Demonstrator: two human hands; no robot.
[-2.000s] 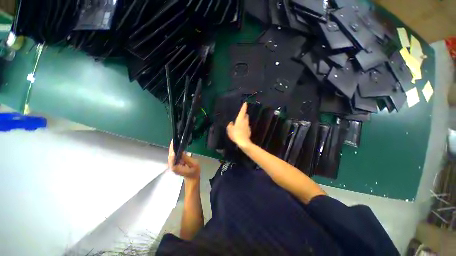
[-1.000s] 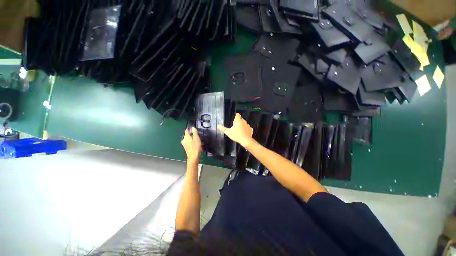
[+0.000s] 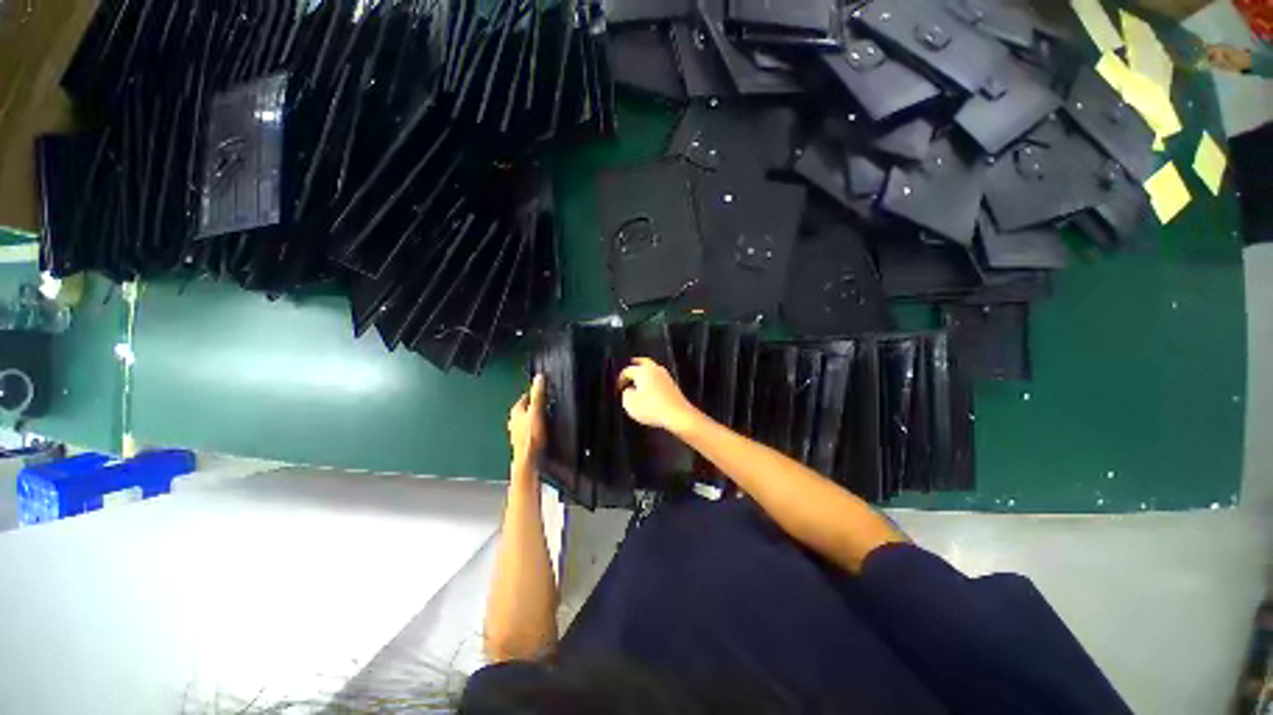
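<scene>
A row of overlapping black plastic back covers [image 3: 824, 412] lies along the near edge of the green table [image 3: 321, 377]. My left hand [image 3: 526, 426] is at the row's left end, its fingers against the edge of the leftmost covers [image 3: 561, 405]; whether it grips them is hard to tell. My right hand [image 3: 653, 395] rests on top of the row just right of there, with its fingers curled over the covers. Its fingertips are partly hidden.
Fanned black covers [image 3: 419, 210] fill the back left. A loose heap of covers [image 3: 963, 154] lies at the back right, with yellow pieces [image 3: 1145, 91] beside it. A blue crate [image 3: 105, 482] stands below the table at left.
The covers that my left hand held up have come down at the row's left end. My right hand has moved slightly down and left. The view has shifted.
</scene>
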